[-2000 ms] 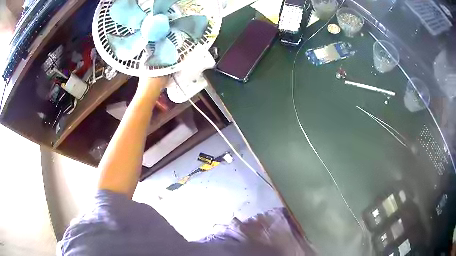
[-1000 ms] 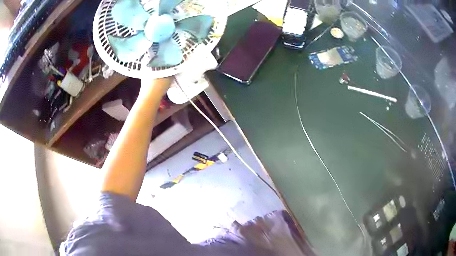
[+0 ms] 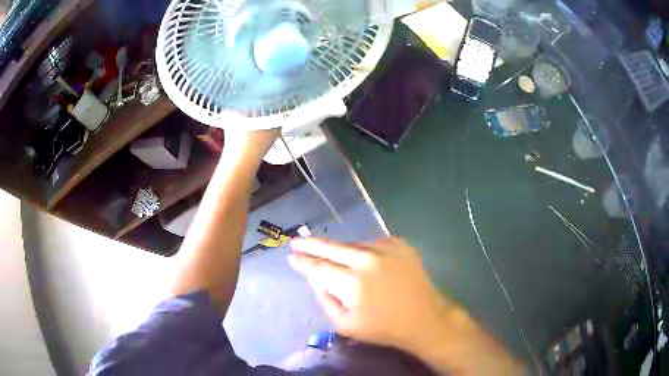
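Observation:
The desk fan [image 3: 282,50], with a white cage and pale blue blurred blades, is at the upper left by the bench edge. My left hand [image 3: 251,134] reaches up to its lower cage and is on it; my fingers are hidden behind the cage. My right hand [image 3: 370,290] is over the near bench edge and floor, blurred, fingers stretched left, with nothing seen in it. The white fan cord [image 3: 317,192] hangs from the fan and runs toward my right hand, which hides its lower part.
On the green mat [image 3: 433,213] lie a dark smartphone [image 3: 396,94], a keypad phone [image 3: 477,57], a blue circuit board [image 3: 516,120], a white stick tool [image 3: 563,179], tweezers [image 3: 574,224] and a thin wire [image 3: 486,253]. Brown shelves [image 3: 110,165] stand left. A yellow-black item [image 3: 271,235] lies on the floor.
My right hand has come into view at the lower middle. The fan blades, distinct before, are now a blur. The fan, my left hand and the bench things appear shifted right and slightly down.

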